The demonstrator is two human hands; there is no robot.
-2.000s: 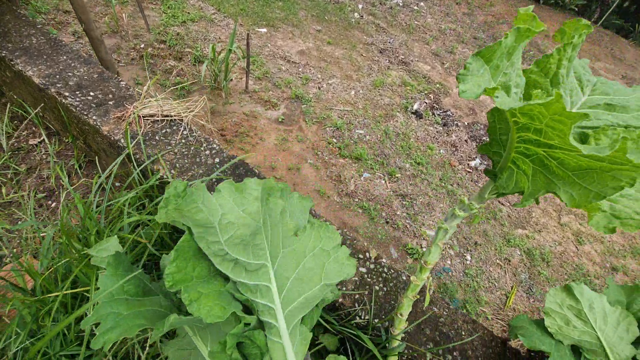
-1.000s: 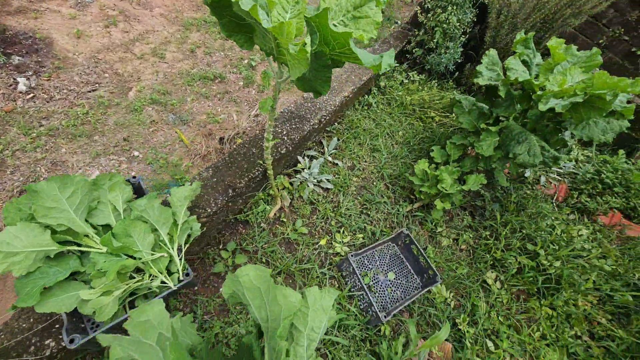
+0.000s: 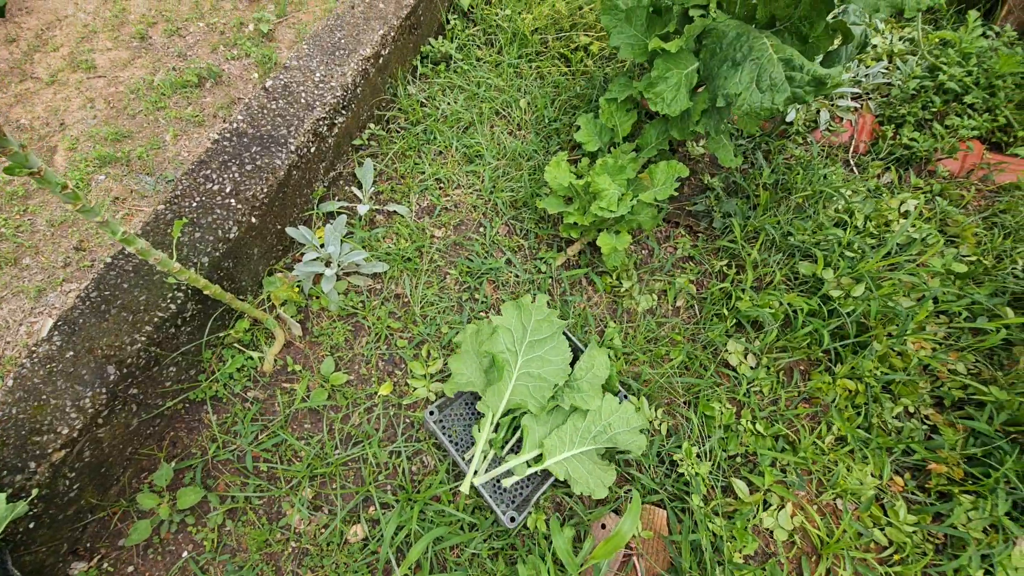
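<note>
Neither of my hands shows in the head view. Several cut collard-like leaves (image 3: 520, 368) lie in and over a small black perforated plastic crate (image 3: 456, 424) on the grass, their pale stems pointing toward the lower left. The leaves hide much of the crate. A leafy green plant (image 3: 736, 72) of the same kind grows at the upper right, with smaller bright leaves (image 3: 614, 192) at its lower left. At the left, a bare knobbly stalk (image 3: 152, 254) leans up from the soil across the low wall; its top is out of view.
A low pebbled concrete wall (image 3: 232, 172) runs diagonally along the left, with bare ground (image 3: 96, 128) beyond it. A silvery-leaved plant (image 3: 330, 258) grows near the wall. Orange-red pieces (image 3: 980, 162) lie at the right, and a brown piece (image 3: 650, 540), perhaps wood, lies below the crate.
Loose leaves now lie in the small crate, which stood empty in the frame from one second ago. The view has swung right and down, so the crate full of leaves is out of view.
</note>
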